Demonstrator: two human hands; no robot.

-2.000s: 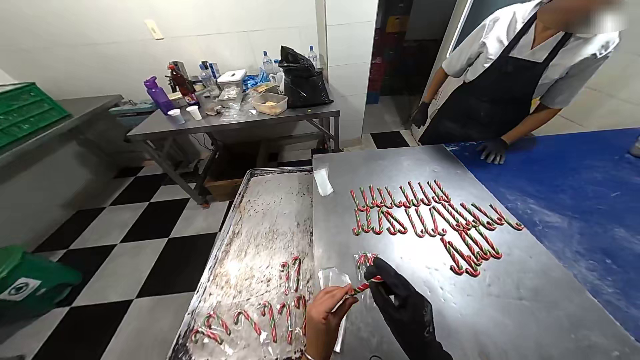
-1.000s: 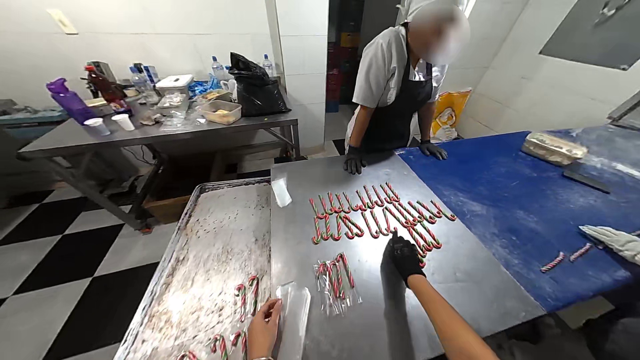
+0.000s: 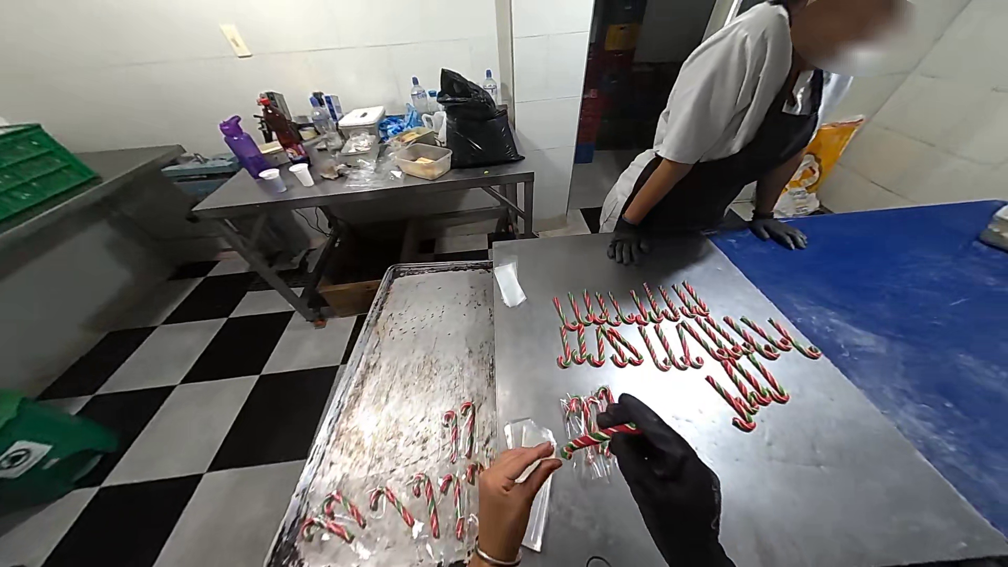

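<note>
My right hand (image 3: 657, 457), in a black glove, holds a red, green and white candy cane (image 3: 596, 439) between its fingertips. Bare, with a bracelet at the wrist, my left hand (image 3: 512, 488) pinches the opening of a clear plastic sleeve (image 3: 529, 431) close to the cane's end. Wrapped candy canes (image 3: 583, 405) lie partly hidden behind my right hand. Farther off, rows of unwrapped candy canes (image 3: 663, 346) rest on the steel table (image 3: 835, 472). At left, several wrapped canes (image 3: 425, 500) lie on the worn metal tray (image 3: 421, 331).
A co-worker (image 3: 724, 118) stands across the table, gloved hands resting on it. Blue sheeting (image 3: 906, 268) covers its right part. A white strip (image 3: 509, 284) lies near the far left corner. Behind are a cluttered side table (image 3: 260, 193) and a green bin (image 3: 51, 445) at left.
My right hand has come back from the unwrapped canes, where it was one second ago, and now holds a cane beside my left hand. The view has swung left.
</note>
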